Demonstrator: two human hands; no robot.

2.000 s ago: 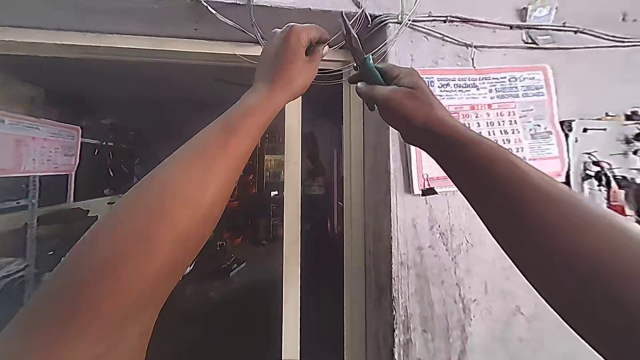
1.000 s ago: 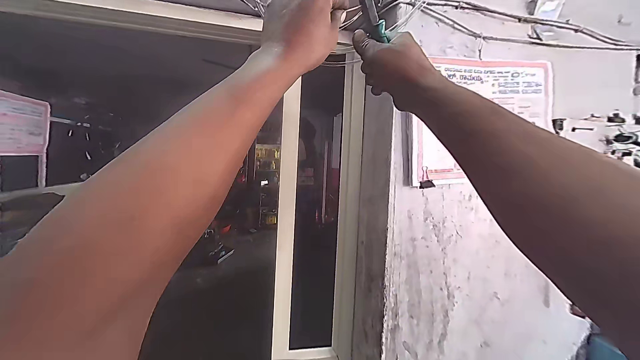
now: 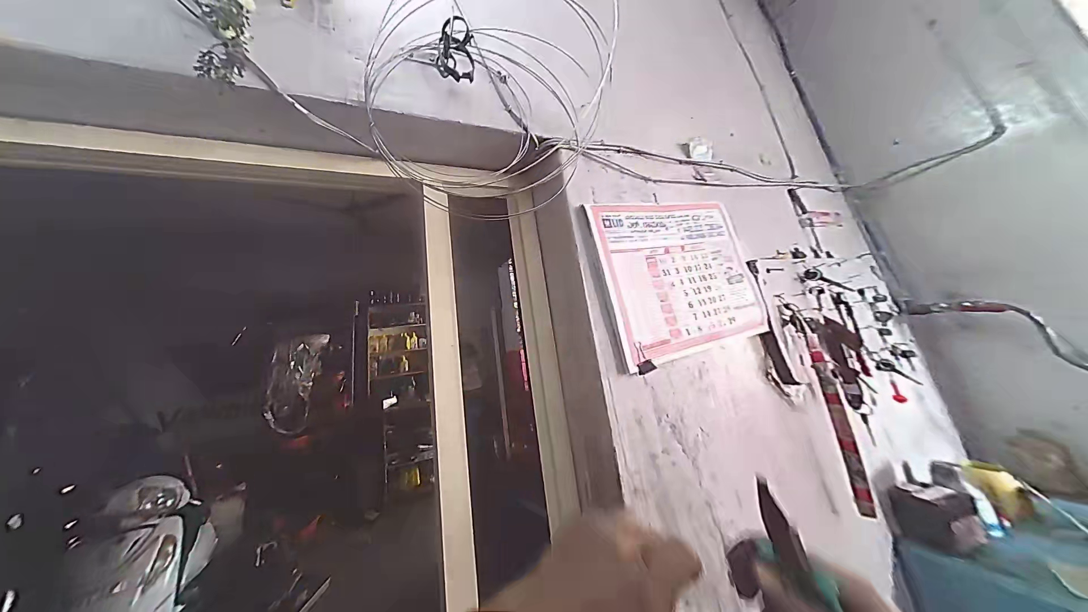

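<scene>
My left hand (image 3: 608, 561) is blurred at the bottom centre, its fingers bent; whether it holds anything cannot be made out. Just to its right, at the bottom edge, my right hand (image 3: 786, 578) grips pliers (image 3: 786, 535) with green handles, the dark jaws pointing up. Well above both hands, a loose coil of thin wire (image 3: 371, 93) hangs on the wall over the corner of the window frame, with a small black fitting (image 3: 456, 49) at its top.
A calendar (image 3: 688, 280) hangs on the wall beside the glass window's frame (image 3: 446, 382). Farther right, keys and tools hang on a board (image 3: 914, 408) above a blue surface (image 3: 960, 565) with boxes and other items. Cables (image 3: 722, 170) run along the wall.
Both hands have come down from the wires at the top of the window frame. The pliers have stayed in my right hand. The view has swung up and right.
</scene>
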